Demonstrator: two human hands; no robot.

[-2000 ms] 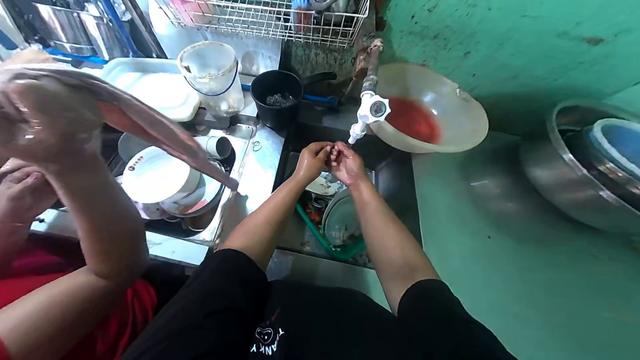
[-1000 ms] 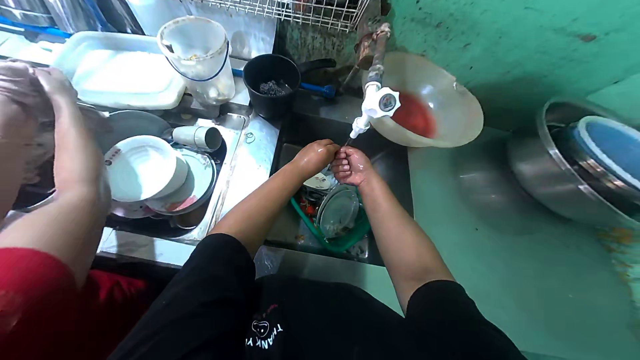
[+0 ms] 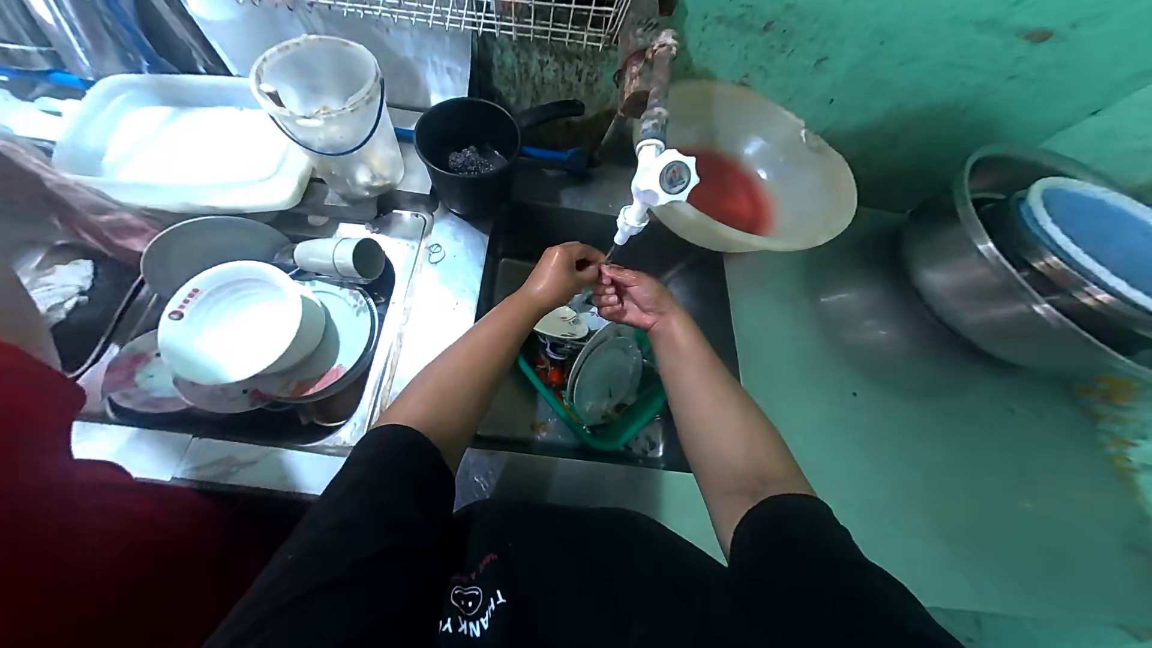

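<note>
My left hand (image 3: 565, 273) and my right hand (image 3: 633, 295) meet at the fingertips just under the white plastic tap (image 3: 661, 180). A thin stream seems to run from its spout onto them. The fingers of both hands are curled, and whether they pinch anything small cannot be made out. Below them, in the dark sink (image 3: 697, 360), a green plastic basket (image 3: 598, 441) holds a glass lid or plate (image 3: 607, 380), dishes and some red pieces. Part of the basket is hidden by my hands.
Left, another sink holds stacked white bowls (image 3: 232, 322), plates and a cup (image 3: 337, 258). Behind stand a black saucepan (image 3: 468, 153), a clear bucket (image 3: 319, 108) and a white tray (image 3: 180, 144). A basin with red contents (image 3: 810, 189) and steel pots (image 3: 981, 270) are right. A person in red is at far left.
My hands stay together under the tap, their fingers shifting slightly. The other person's arms, earlier over the left sink, have drawn back toward the left edge. The view has moved closer to the sinks.
</note>
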